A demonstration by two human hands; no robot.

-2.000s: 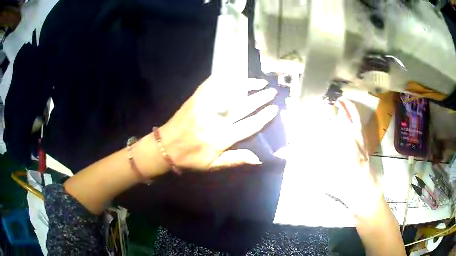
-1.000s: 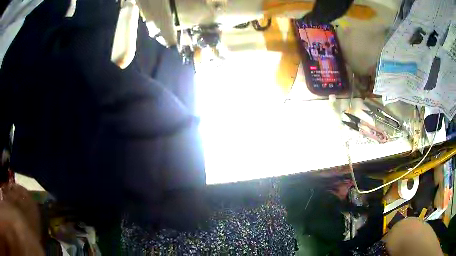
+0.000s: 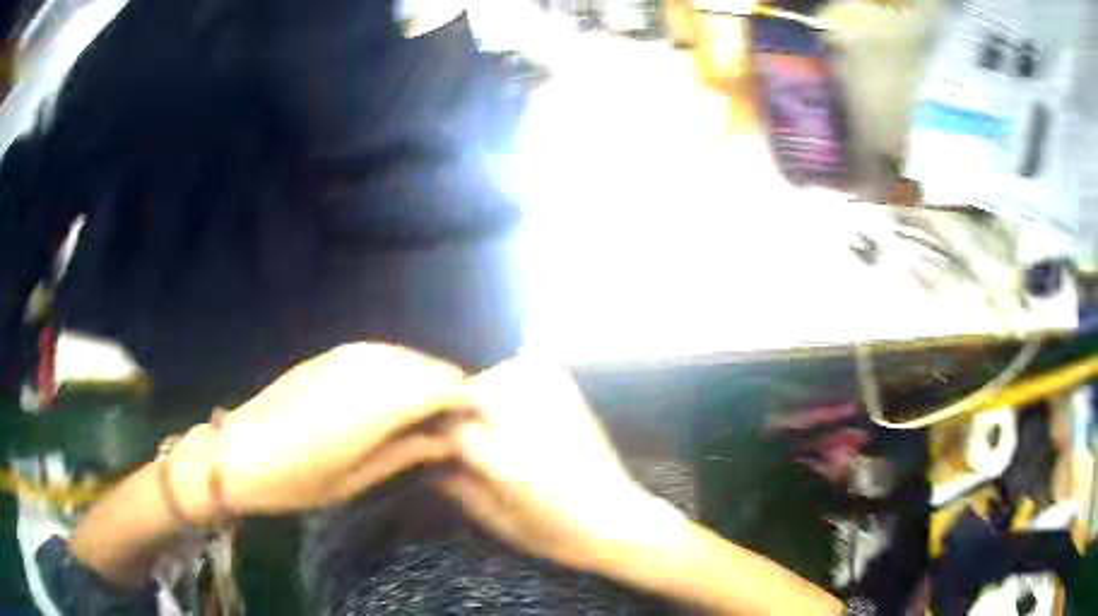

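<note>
Dark fabric (image 3: 253,205) covers the left of the table and reaches down to its front edge. My left hand (image 3: 349,421) comes from the lower left, with thin bands on the wrist. My right hand (image 3: 530,445) comes from the lower right. The two hands meet at the fabric's front edge, above my lap. The picture is blurred and the fingertips are hidden or unclear, so I cannot tell whether either hand grips the fabric. A small part of the sewing machine (image 3: 602,12) shows in glare at the top.
Strong glare whitens the table (image 3: 674,265). A smartphone (image 3: 801,108) lies at the upper right, with a printed paper sheet (image 3: 969,132) beyond it. Blurred small tools (image 3: 903,247) lie below the phone. A white cable (image 3: 885,415) loops over the front edge, near a white roll (image 3: 992,440) below.
My hands were apart at the lower corners and have come together at the fabric's front edge. Earlier my left hand lay flat on the fabric beside the machine. The view has shifted.
</note>
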